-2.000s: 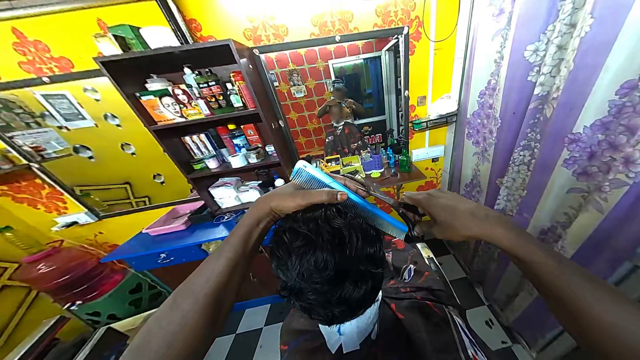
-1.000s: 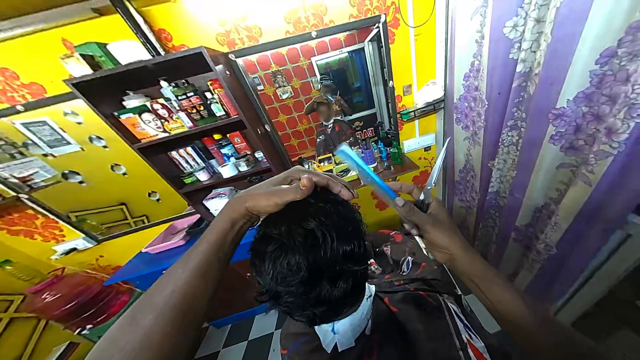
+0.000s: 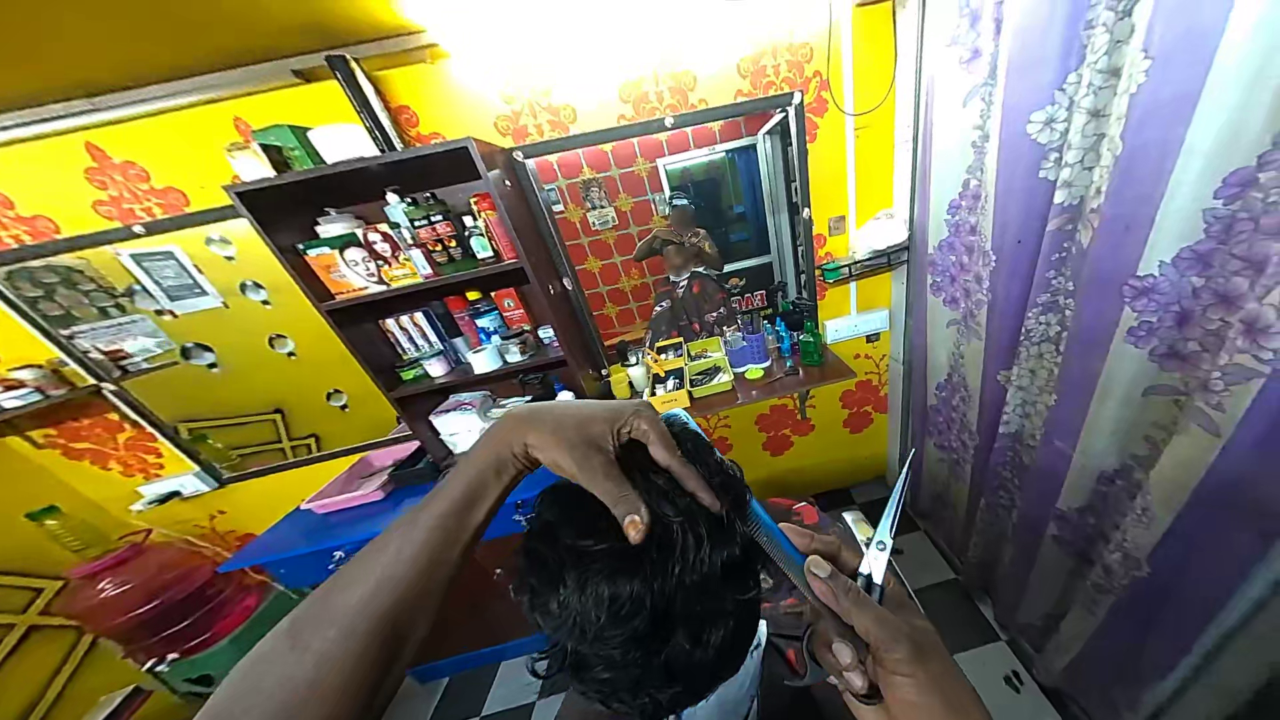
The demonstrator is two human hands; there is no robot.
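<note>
A seated person's dark wavy hair (image 3: 640,600) fills the lower middle, with a white neck strip (image 3: 735,680) below it. My left hand (image 3: 610,450) rests on top of the head, fingers spread into the hair; whether strands are pinched between them cannot be told. My right hand (image 3: 860,620) holds a blue comb (image 3: 775,540) whose teeth lie against the right side of the hair. The same hand also holds metal scissors (image 3: 880,545), blades pointing up and away from the head. A dark patterned cape (image 3: 800,510) shows partly beyond the head.
Ahead, a wall mirror (image 3: 690,230) hangs above a small shelf (image 3: 825,372) with trays and bottles. Left of it stands a brown shelf unit (image 3: 470,275) of products. A blue counter (image 3: 300,535) holds a pink tray (image 3: 355,480). A purple floral curtain (image 3: 1080,350) hangs at the right.
The comb, raised above the head in my right hand a second ago, is now down against the hair. Two seconds ago my left hand was at the comb; now its fingers are in the hair.
</note>
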